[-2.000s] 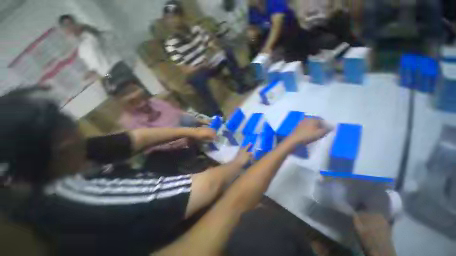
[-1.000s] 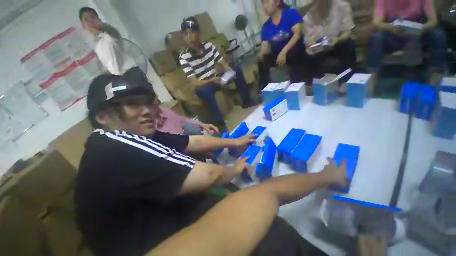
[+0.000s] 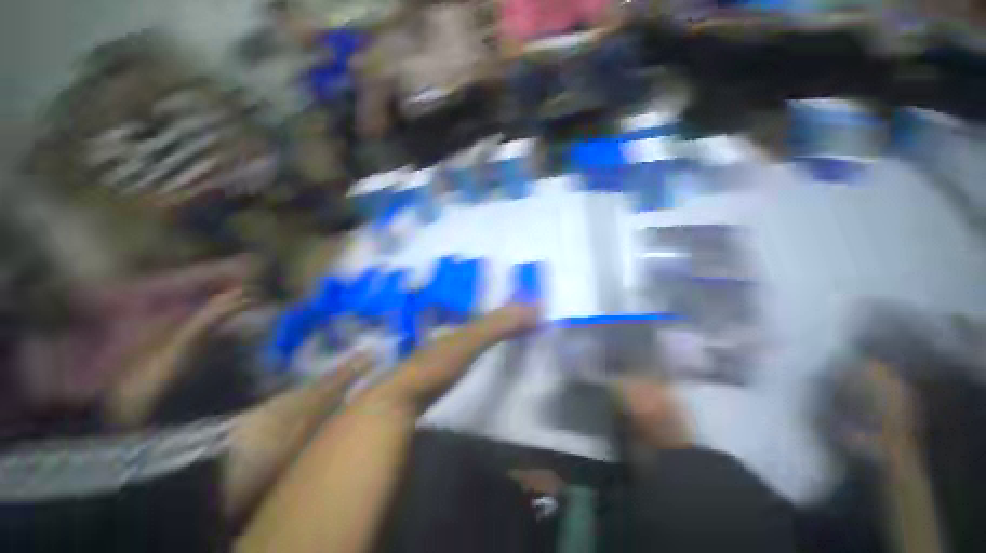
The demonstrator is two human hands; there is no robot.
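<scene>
The frame is strongly blurred. My left hand (image 3: 508, 322) reaches in from the lower left and its fingers are at the near end of a blue carton (image 3: 528, 281); whether they grip it is unclear. My right hand (image 3: 654, 413) is at the near side of an open carton (image 3: 616, 344) and appears to hold it. A blue-edged flap stands along the carton's far side. Its inside looks grey-white, and its contents are too blurred to tell.
Blue cartons (image 3: 445, 290) stand left of my left hand. Pale-blue-sided cartons (image 3: 510, 167) line the far table edge. A greyish translucent item (image 3: 697, 270) lies beyond the open carton. Another person's arms are at left, and a hand (image 3: 889, 394) is at right. Several people sit behind the table.
The view has swung right, so the table things sit further left. My left hand has moved from on top of the blue carton to its near end. My right hand stays by the open carton.
</scene>
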